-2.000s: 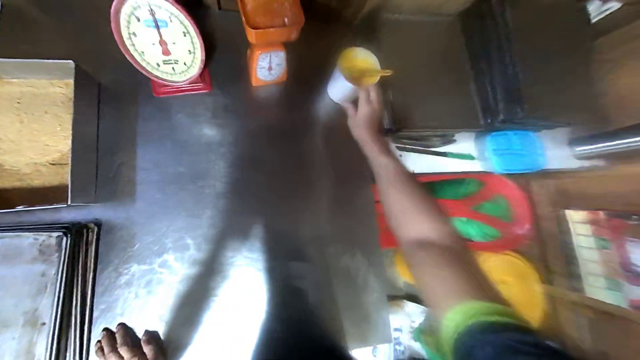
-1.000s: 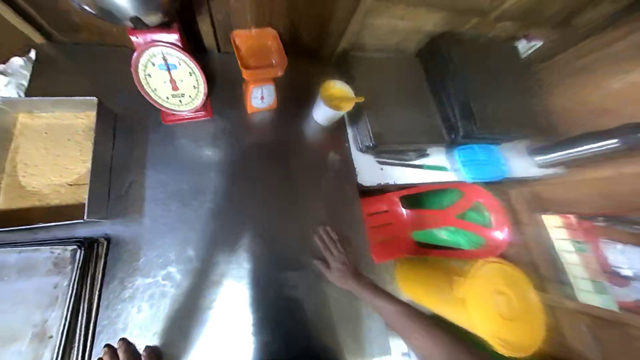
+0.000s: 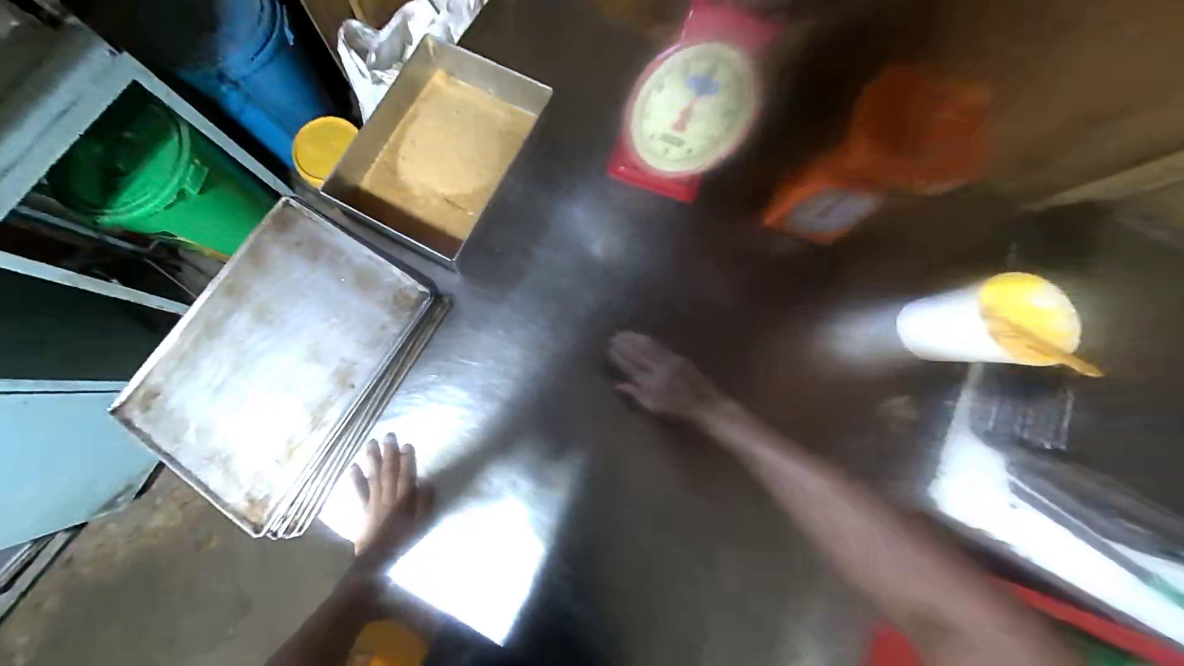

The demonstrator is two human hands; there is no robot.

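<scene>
On the dark, shiny tabletop, my left hand [image 3: 390,490] lies with its fingers apart, just right of a stack of worn metal baking trays [image 3: 277,351]. Nothing is in it. My right hand [image 3: 659,375] is extended over the middle of the table, blurred, with no object in it. Beyond the trays sits a deep rectangular metal pan [image 3: 532,102] with a light brown layer inside. A red dial scale [image 3: 689,106] and a blurred orange scale [image 3: 823,208] stand at the far side. To the right is a white container [image 3: 948,324] with yellow contents and a yellow handle sticking out.
At the left, a green lidded bucket [image 3: 176,185] stands in a metal rack beside a blue plastic drum [image 3: 250,74]. A yellow lid [image 3: 324,150] and a crumpled plastic bag [image 3: 384,51] are near the pan. A red plastic object [image 3: 1091,620] shows at the lower right.
My right hand was at the white container two seconds ago, then let it go and came back over the table. The view has turned and shifted left, and more of my left hand shows.
</scene>
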